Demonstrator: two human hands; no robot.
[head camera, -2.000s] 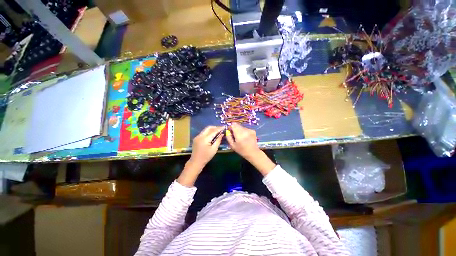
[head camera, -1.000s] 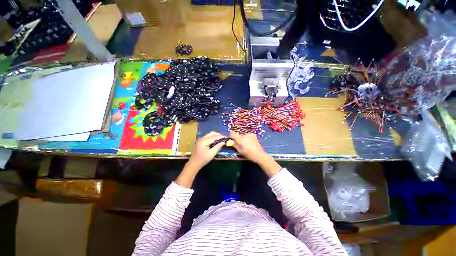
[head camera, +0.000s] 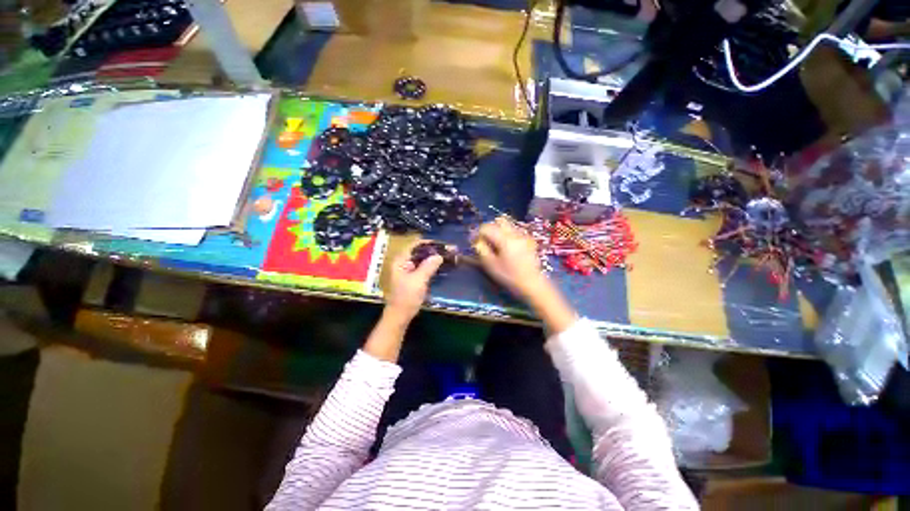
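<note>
My left hand (head camera: 407, 282) holds a small dark round piece (head camera: 432, 252) between its fingertips, above the front of the bench. My right hand (head camera: 509, 255) is just right of it, at the left end of the bundle of lead wires (head camera: 595, 245), and covers part of the wires' pale tips. Its fingers are bent together; whether they hold a wire is too blurred to tell. A heap of black round parts (head camera: 413, 168) lies behind and left of my hands.
A grey-white metal box (head camera: 574, 172) stands behind the wires, with clear plastic parts (head camera: 640, 170) beside it. White sheets (head camera: 160, 165) lie left. A tangle of wired pieces (head camera: 766, 222) and a clear bag (head camera: 860, 324) are far right. A single black disc (head camera: 409, 87) lies behind the heap.
The view has shifted, so the bench items sit further right. My hands have moved apart; the dark round piece now shows in my left hand, and my right hand is over the wires' tips.
</note>
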